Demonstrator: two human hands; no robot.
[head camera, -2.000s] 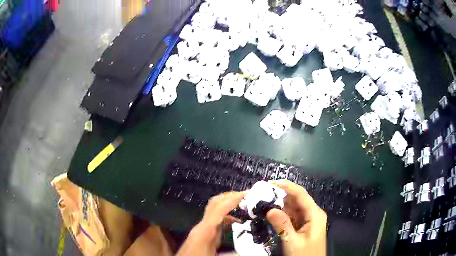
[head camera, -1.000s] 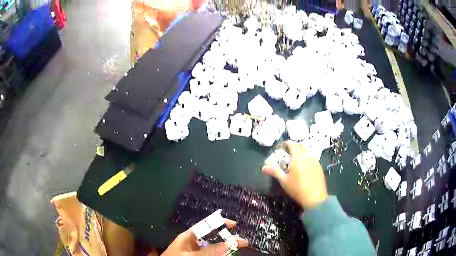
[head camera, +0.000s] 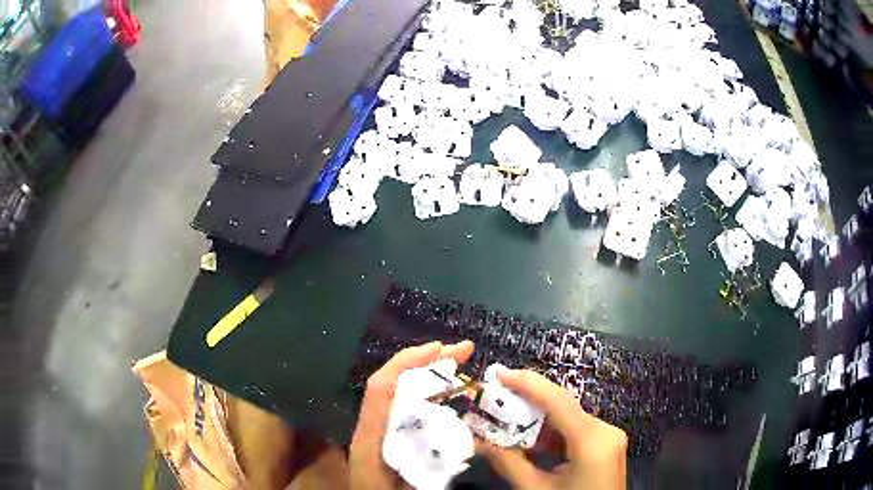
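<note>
My left hand (head camera: 375, 402) holds a white part-built module (head camera: 428, 442) low in the middle of the view. My right hand (head camera: 574, 438) holds a white housing (head camera: 509, 410) just right of it. Thin brass strips (head camera: 458, 390) show between the two pieces. Whether the pieces touch is hard to tell. Black inserts (head camera: 565, 349) lie in long rows behind and right of my hands, partly hidden by them. A large heap of white housings (head camera: 613, 86) covers the far bench.
Black foam pads (head camera: 273, 144) lie on a blue sheet (head camera: 346, 148) at the left. A yellow-handled tool (head camera: 235, 319) lies at the left bench edge. Brass pieces (head camera: 675, 234) lie near the heap. Black foam rows with white pieces (head camera: 831, 373) stand at right. A printed brown sack (head camera: 182, 421) is lower left.
My right hand has come back from the bench beside the heap, bringing a white housing to my left hand. The single housing at the front of the heap is gone from the bench.
</note>
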